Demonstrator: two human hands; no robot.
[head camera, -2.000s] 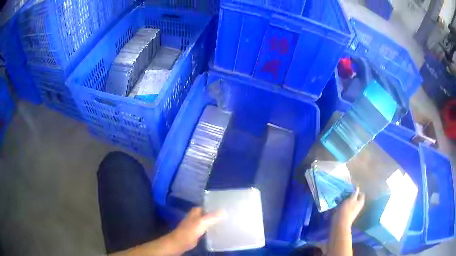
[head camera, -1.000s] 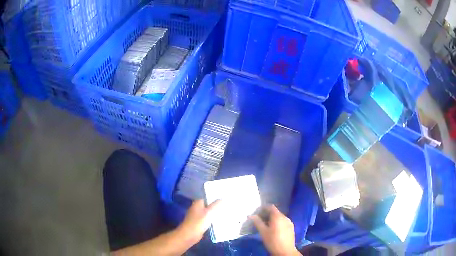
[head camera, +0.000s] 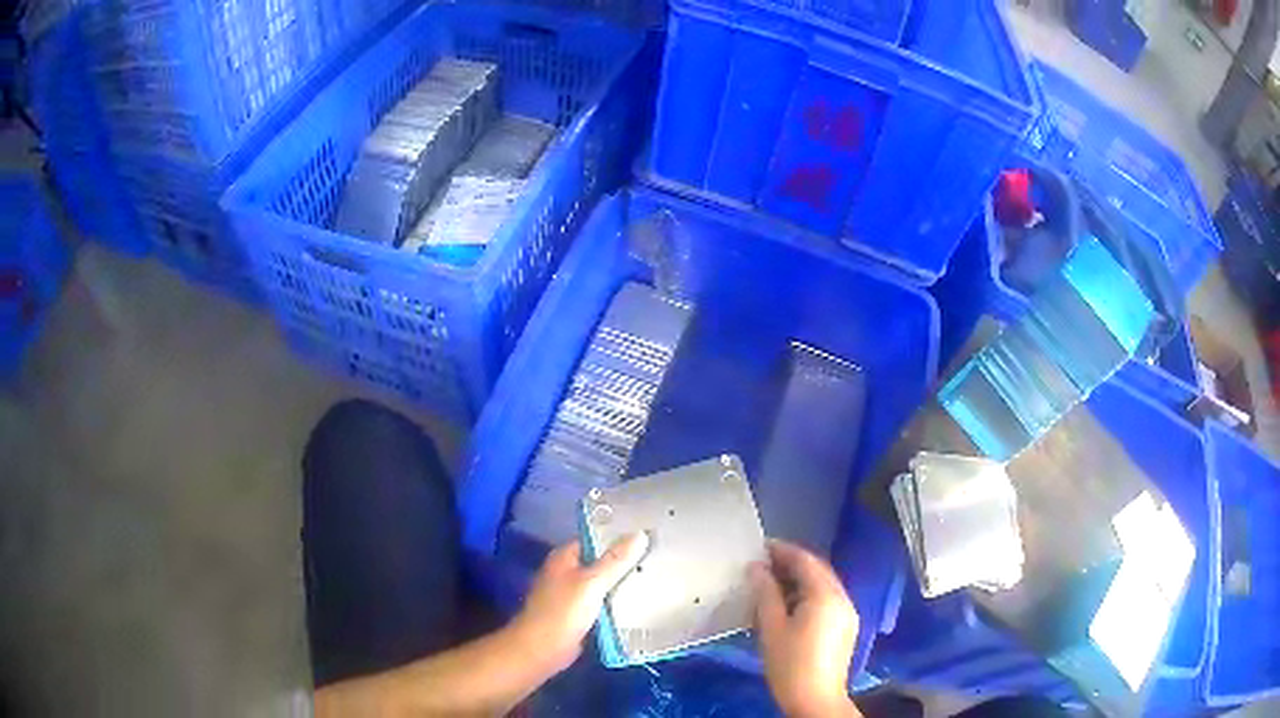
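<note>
A silver metal plate (head camera: 681, 561) with small holes and rounded corners faces up in front of me, with light blue showing along its left and bottom edges. My left hand (head camera: 569, 596) grips its left side, thumb on top. My right hand (head camera: 807, 617) is at its right edge, fingers curled; whether it grips the plate or film is unclear. Below is the solid-walled blue bin (head camera: 484, 435), holding a row of plates on edge (head camera: 604, 400) at left and a smoother grey row (head camera: 814, 449) at right. Crinkled blue film (head camera: 632, 690) lies below the plate.
At right, a brown board (head camera: 1046, 470) carries a loose pile of bare plates (head camera: 966, 522), a leaning light-blue stack (head camera: 1053, 351) and white sheets (head camera: 1144, 582). A perforated crate (head camera: 372, 302) with plates stands left. An upright blue bin with red markings (head camera: 842, 140) stands behind.
My right hand has come from the loose pile to the plate's right edge. The held plate has tilted, and its holes and blue edge now show. The pile's blue top face now shows silver.
</note>
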